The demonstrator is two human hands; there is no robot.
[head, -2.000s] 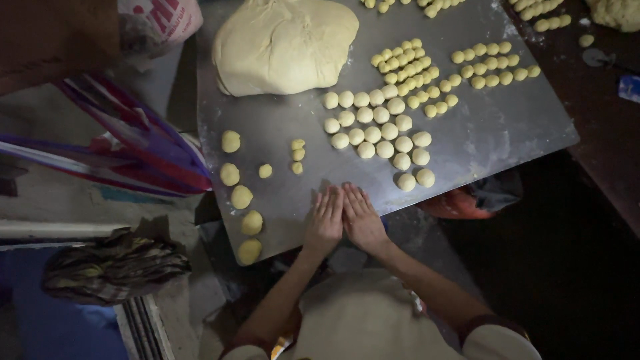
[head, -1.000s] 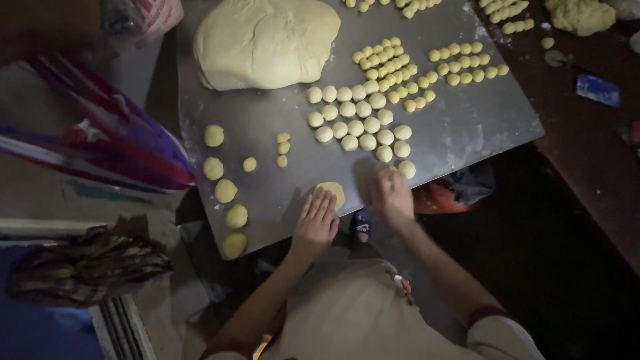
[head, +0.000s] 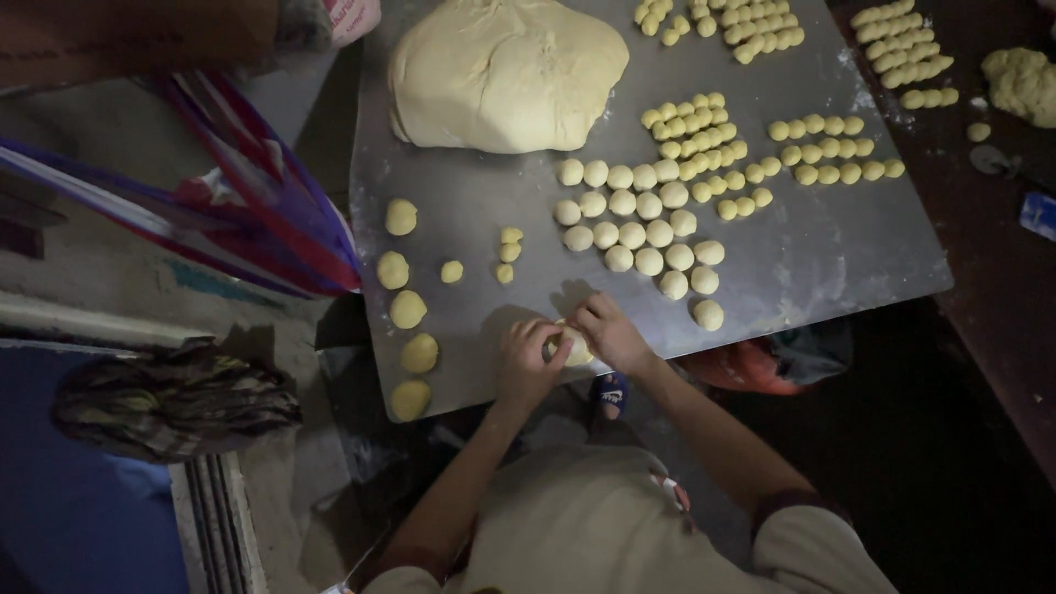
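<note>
Close to the near edge of a metal work table [head: 792,285], my left hand [head: 530,363] and my right hand [head: 609,330] pinch a piece of pale dough [head: 577,348] from its two sides. Part of the dough is hidden by my fingers. Just beyond and right of my hands lie rows of round, pale dough balls [head: 632,235]. A column of yellower, flattened dough pieces [head: 408,309] runs down the left side of the table, with a small yellow ball [head: 451,271] and a short line of small yellow pieces [head: 511,252] between that column and the rows.
A large dough mass [head: 507,78] rests at the back left. Lines of joined small yellow balls [head: 701,136] lie to the right. A dark side table [head: 990,239] holds another dough lump [head: 1023,87]. A striped plastic bag [head: 272,206] hangs left; a red bag [head: 738,363] is below the table edge.
Two seconds ago my hands were side by side on the table; one second ago a flat dough disc showed by my left hand. Now both hands hold dough, and my right hand has left the nearest ball.
</note>
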